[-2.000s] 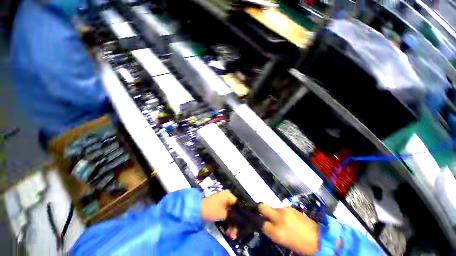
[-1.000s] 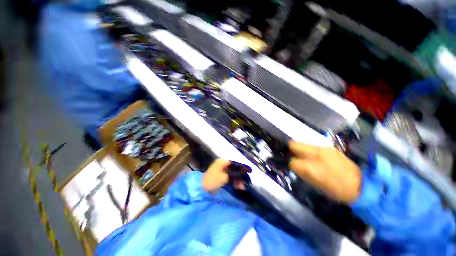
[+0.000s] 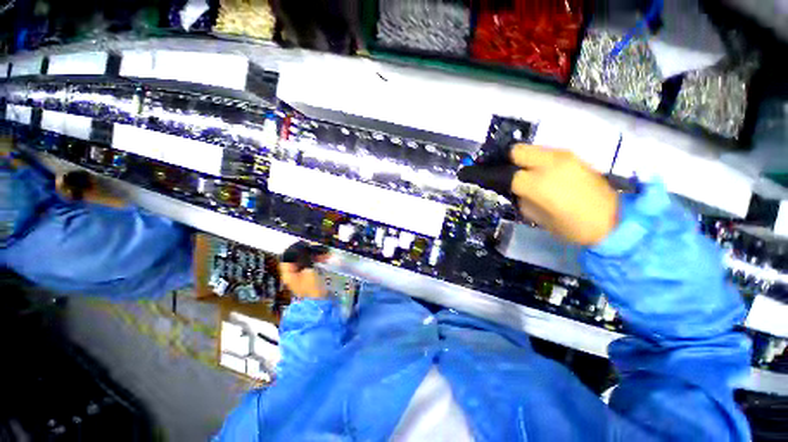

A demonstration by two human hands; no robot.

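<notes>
A long black circuit board point(image 3: 471, 255) with small components lies behind the pale conveyor rail point(image 3: 406, 279). Long silver heatsinks point(image 3: 354, 194) stand on it, with more along the back point(image 3: 380, 97). My right hand point(image 3: 563, 192) reaches over the board, its fingertips covered in black. A dark, roughly rectangular shape point(image 3: 508, 136) shows just beyond these fingertips; whether they hold it is unclear. My left hand point(image 3: 302, 274) is at the front edge of the rail, fingers bent, fingertips also dark. Whether it holds anything is unclear.
Bins behind the boards hold red components point(image 3: 527, 41), silver-grey pieces point(image 3: 422, 28) and a cream-yellow heap point(image 3: 244, 19). A carton of parts point(image 3: 207, 259) and white pieces point(image 3: 251, 345) are below the rail. Another person's blue sleeve point(image 3: 108, 250) is at the left.
The view has swung so the line runs more level and the rear bins show. My right hand has moved from the board's front part toward the rear heatsinks. My left hand remains by the rail.
</notes>
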